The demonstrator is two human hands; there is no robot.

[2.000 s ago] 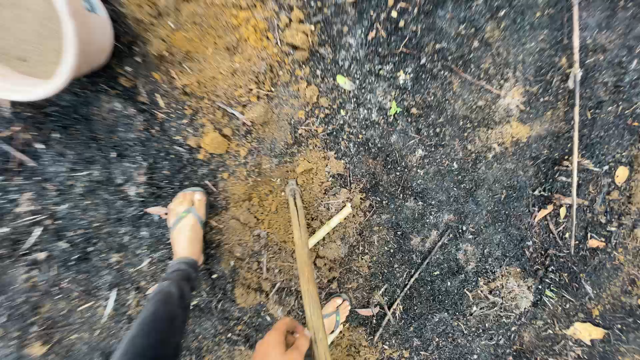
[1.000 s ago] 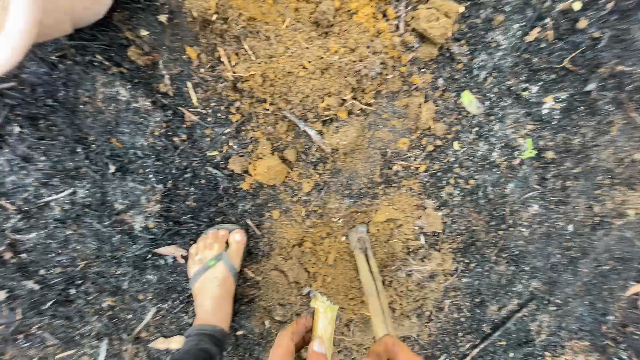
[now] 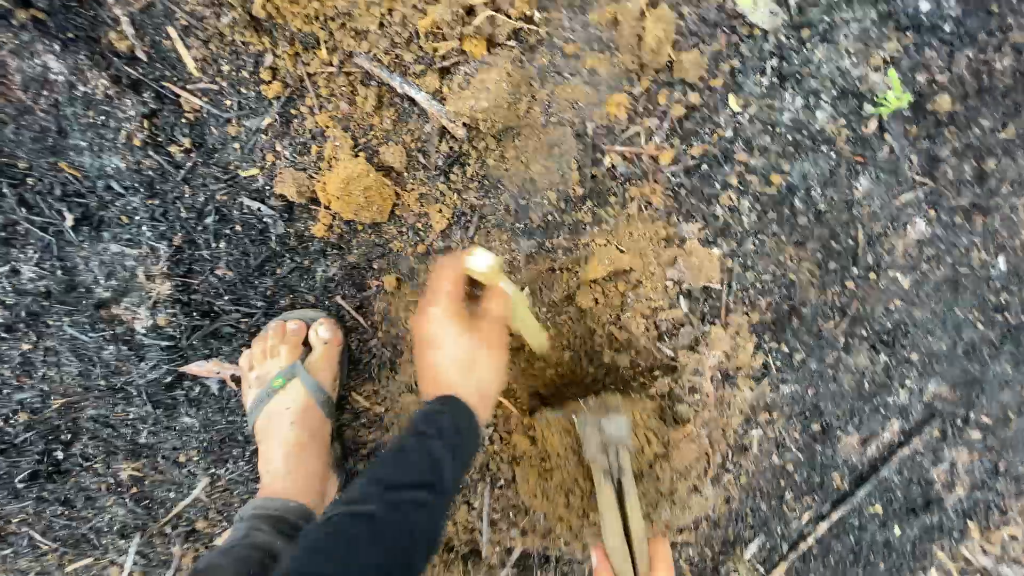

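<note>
My left hand (image 3: 462, 336), in a dark sleeve, grips a short pale stem piece (image 3: 524, 318) over the loosened brown soil. The stem piece slants down toward a small dark hole (image 3: 564, 384). At the bottom edge my right hand (image 3: 662, 556) is closed around the split wooden handle (image 3: 614, 504) of a digging tool; only its fingers show. The tool's head (image 3: 605, 428) meets the soil at the near edge of the hole, and its blade is hidden.
My foot in a grey flip-flop (image 3: 292, 380) stands left of the hole. Orange-brown clods (image 3: 356, 190) and a dry stick (image 3: 412, 94) lie beyond it. Dark charred ground flanks the soil, with a blackened stick (image 3: 856, 488) at the lower right and a green sprout (image 3: 892, 94) at the upper right.
The stem piece lay on the soil two seconds ago; my left hand held it one second ago and has since moved forward with it. A dark hole now shows by the tool's head.
</note>
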